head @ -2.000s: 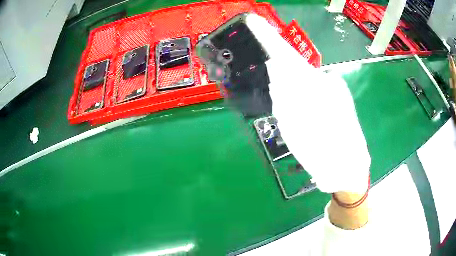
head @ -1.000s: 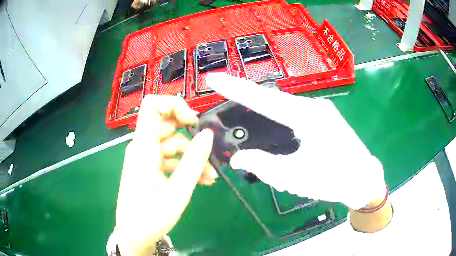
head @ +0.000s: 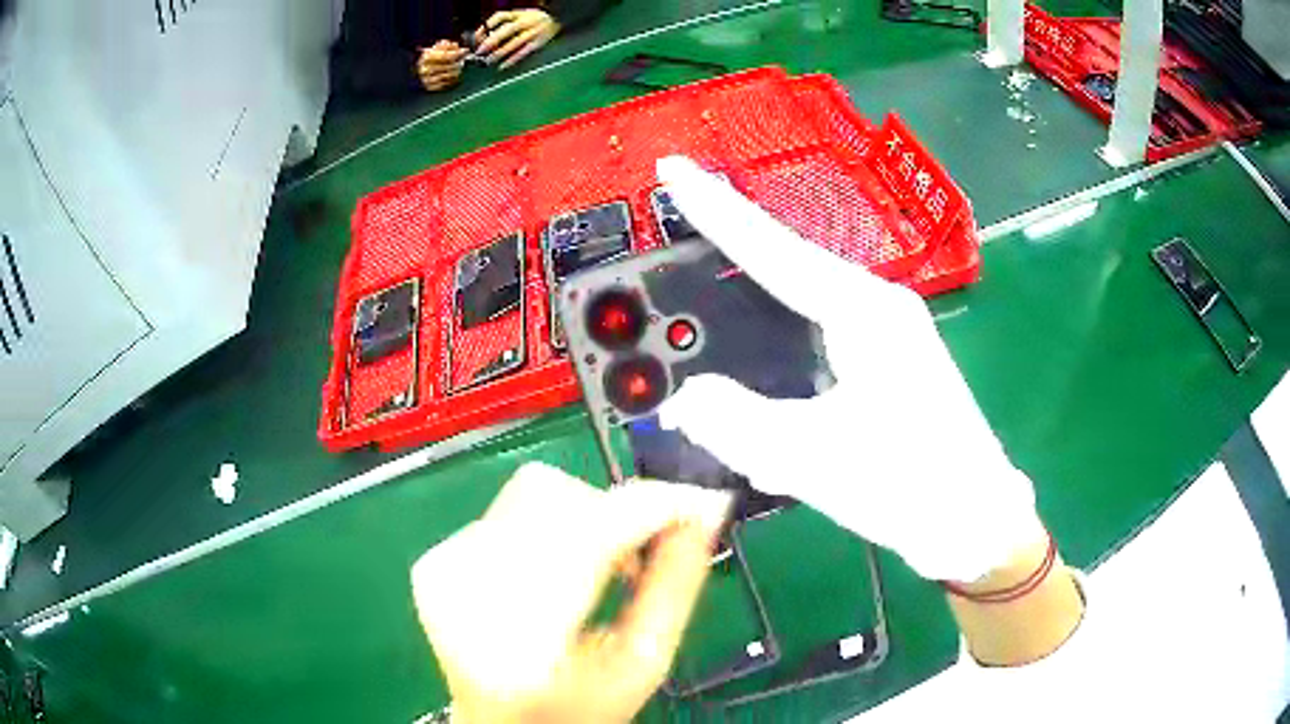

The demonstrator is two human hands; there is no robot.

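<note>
My right hand [head: 863, 382], in a white glove, holds a phone frame [head: 764, 323] by its camera end, thumb and fingers around the black panel. Its round camera holes show red, and its open window end hangs towards me. My bare left hand [head: 573, 601] is at the frame's left edge below the camera holes, thumb and fingertips brought together; it is blurred, and I cannot tell if it pinches the edge or a small part. Another frame [head: 879, 608] lies on the green surface beneath, partly hidden.
A red mesh tray [head: 488, 410] with several phone frames and a red sign [head: 913, 177] stands beyond my hands. A lone frame [head: 1207, 304] lies at the right. Another person's hands [head: 488, 50] show at the top. Grey-white cabinets [head: 128, 212] stand at the left.
The held frame has turned so its camera holes face me more plainly. My left hand, out of view at first, came to the frame's camera end and has since moved down and closer to me.
</note>
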